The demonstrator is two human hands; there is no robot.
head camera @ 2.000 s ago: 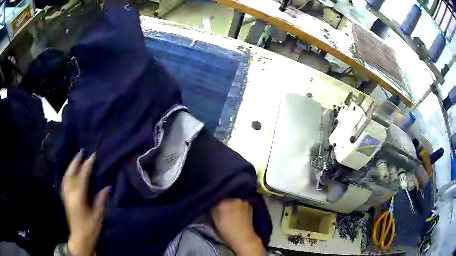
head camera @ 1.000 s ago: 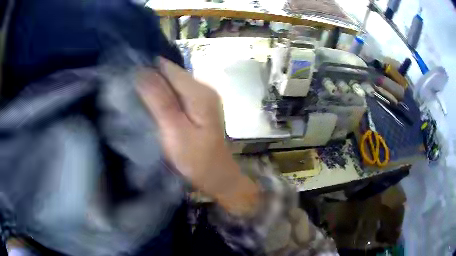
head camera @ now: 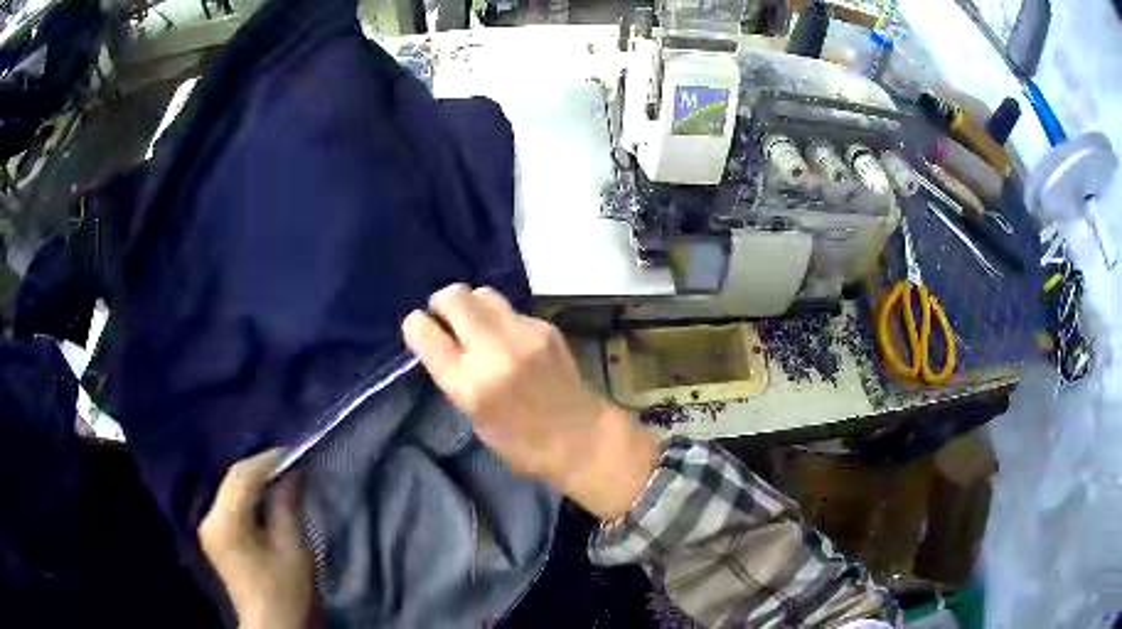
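A large dark navy garment lies left of the overlock machine and hangs over the table's front edge. Its paler grey wrong side shows at the bottom, with a thin white edge line running slantwise. My left hand grips the lower left end of that edge; the thumb and finger are at the cloth. My right hand pinches the upper right end of the edge, in front of the machine's pale plate. The fingertips are partly hidden by the cloth and hand.
The cream recess in the table has dark lint beside it. Orange-handled scissors and thin tools lie on the patterned blue mat. A brown box stands below, and thread spools stand at the right.
The view has turned toward the machine. The blurred grey cloth is now lower, with its edge stretched between both hands. My right hand has moved down and right, and my left hand is in view again.
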